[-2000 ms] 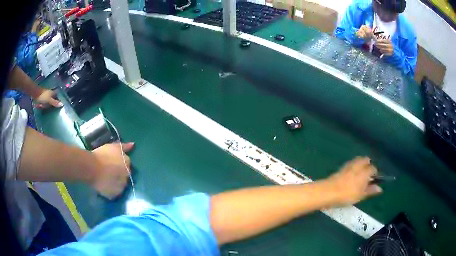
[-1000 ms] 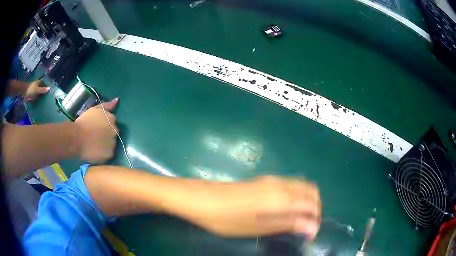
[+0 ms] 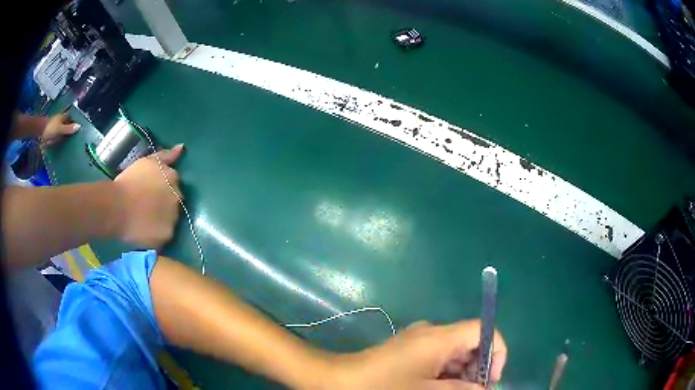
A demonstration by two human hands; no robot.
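Observation:
My left hand (image 3: 427, 356), at the end of a bare forearm with a blue sleeve, is cut off by the bottom edge. Its fingers are curled around a slim silver-grey flat tool (image 3: 488, 308), with the rounded end up. The lower end is hidden. What else lies inside the hand cannot be seen. Pale solder wire (image 3: 335, 314) curls over the green bench (image 3: 267, 175) to the back of this hand. My right hand is not in view.
Another person's hand (image 3: 145, 202) rests by a solder wire reel (image 3: 122, 146). A black fixture (image 3: 99, 57) stands upper left. A chipped white rail (image 3: 427, 133) crosses the bench. A small black part (image 3: 408, 38) lies beyond it. A fan (image 3: 651, 301) and second slim tool (image 3: 560, 371) are lower right.
My left hand has come back from over the belt to the lower middle and moved slightly lower since one second ago. The slim tool now shows upright at its fingers. The view has tilted down.

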